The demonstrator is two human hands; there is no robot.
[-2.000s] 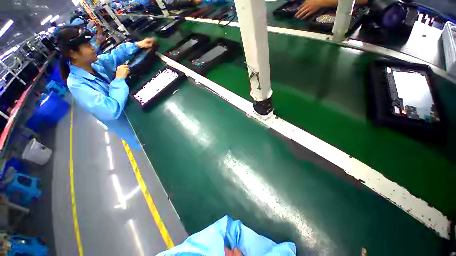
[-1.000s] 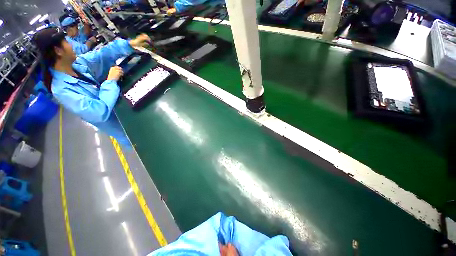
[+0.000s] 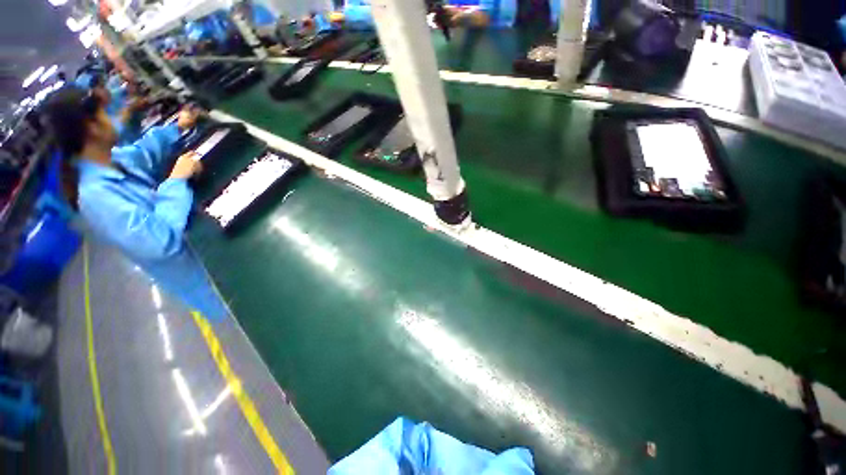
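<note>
Neither of my hands shows; only light blue sleeve cloth is seen at the bottom edge. The nearest trays lie on the green conveyor lane beyond the white rail. One black tray at the right holds an open tablet unit with a large white rectangle and a strip of small parts along its near edge. Another dark tray is cut off by the right edge.
A chipped white rail crosses the green bench, with a white post standing on it. A person in light blue works at the left beside a tray. White stacked trays stand at upper right.
The view has shifted, and the posts and bench sit further left in it. A dark tray has come in at the right edge. The skin seen earlier at the bottom edge is out of view.
</note>
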